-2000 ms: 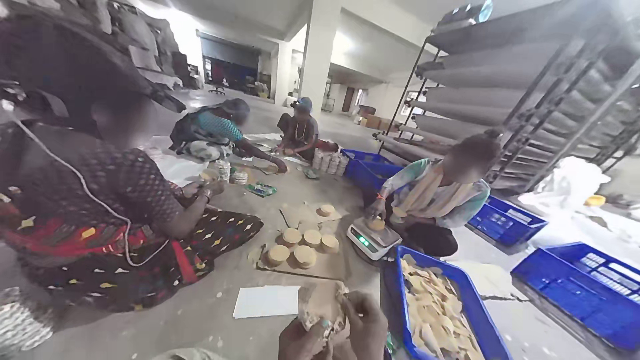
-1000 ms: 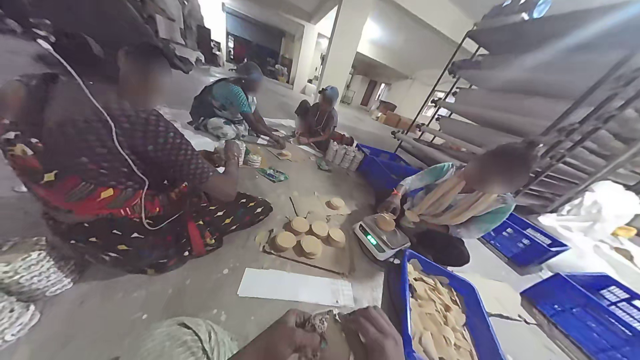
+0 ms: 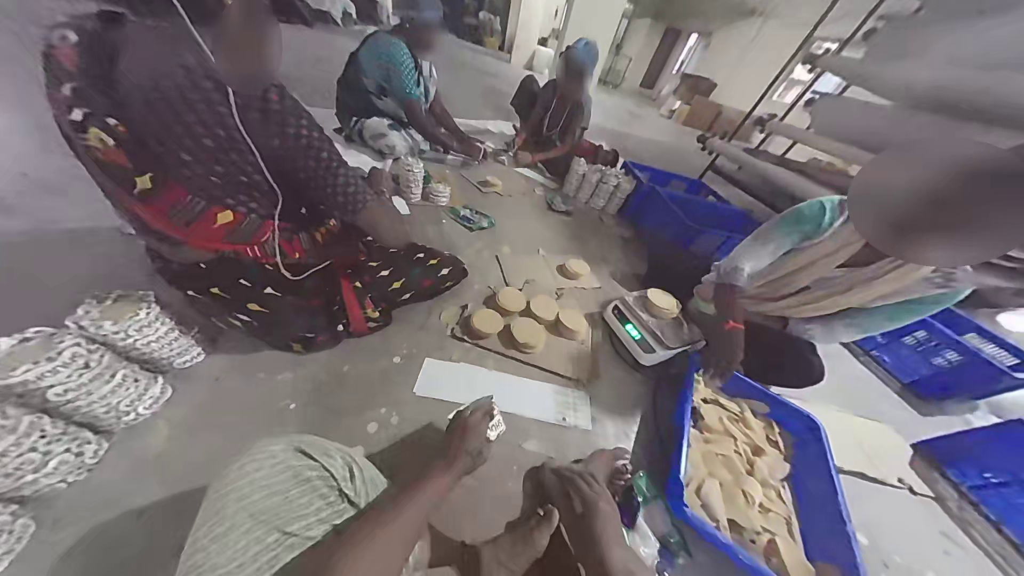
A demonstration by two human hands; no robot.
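My left hand [image 3: 470, 440] is closed on a small patterned packet [image 3: 494, 422] just in front of the white printed strip [image 3: 504, 392]. Low in the view, my right hand [image 3: 580, 496] is beside my foot; its fingers are partly hidden, and I cannot tell whether it holds anything. Beyond the strip, several stacks of round tan discs [image 3: 528, 334] stand on a cardboard sheet [image 3: 552, 364]. One more stack [image 3: 662, 302] rests on a digital scale [image 3: 640, 340] to the right. A green and clear plastic packet [image 3: 658, 512] lies right of my right hand.
A blue crate [image 3: 832, 488] of loose tan discs stands at right, with a co-worker's hand [image 3: 724, 352] at its far edge. Co-workers sit at left and ahead. Wrapped bundles [image 3: 88, 384] stand at left; more blue crates [image 3: 688, 208] are at the back and right.
My hands were together in front of me; now they are apart, the left forward by the white strip. The co-worker's hand has moved from the scale to the crate of discs.
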